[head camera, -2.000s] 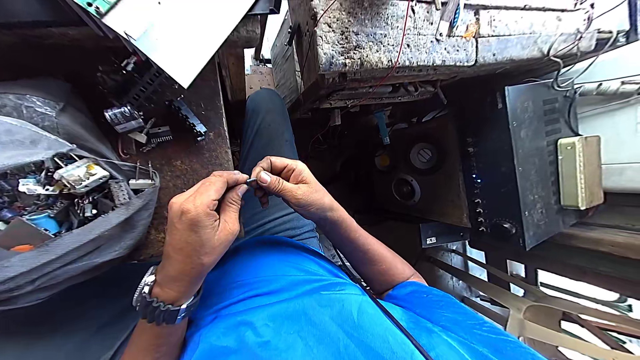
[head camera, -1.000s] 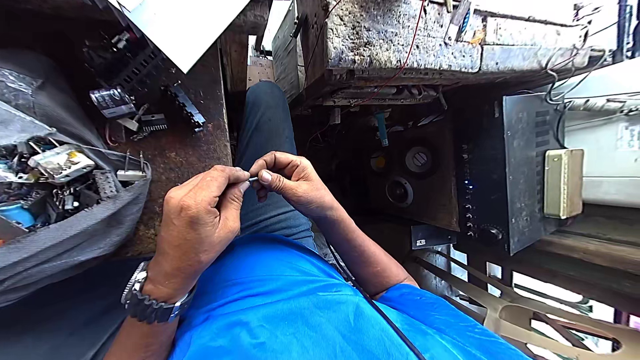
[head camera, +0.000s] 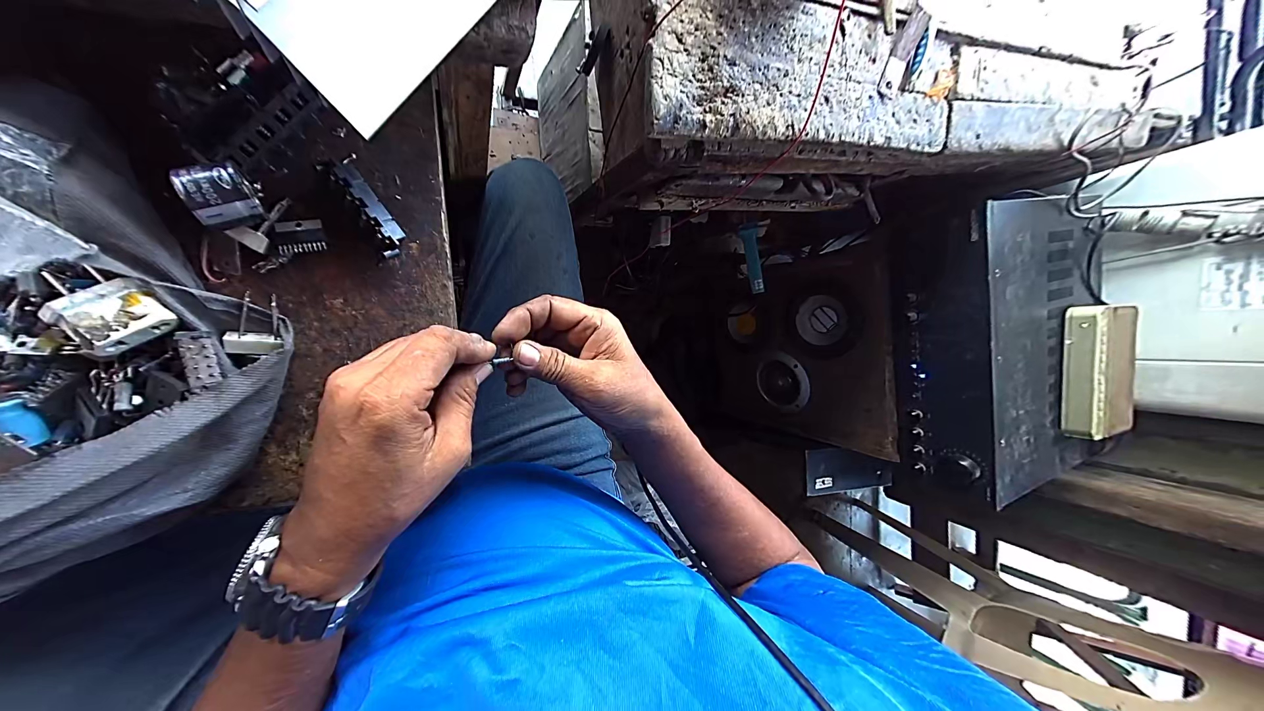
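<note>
Between the fingertips of both hands is a small thin piece, greyish and metallic-looking (head camera: 503, 360); its exact kind cannot be told. My left hand (head camera: 395, 425), with a wristwatch (head camera: 296, 592) on the wrist, pinches one end between thumb and forefinger. From the right, my right hand (head camera: 578, 365) pinches the other end with thumb and forefinger, its remaining fingers curled. Both hands are held above a jeans-clad leg (head camera: 523, 257), close together. The fingertips hide most of the small piece.
At left a grey fabric bag (head camera: 197, 425) holds electronic scrap. Beyond it, a large capacitor (head camera: 217, 196) and a black slotted part (head camera: 363, 209) lie on a brown worktop (head camera: 336, 306). A worn bench (head camera: 790, 89), a speaker cabinet (head camera: 820, 395) and a black amplifier (head camera: 1027, 346) stand at right.
</note>
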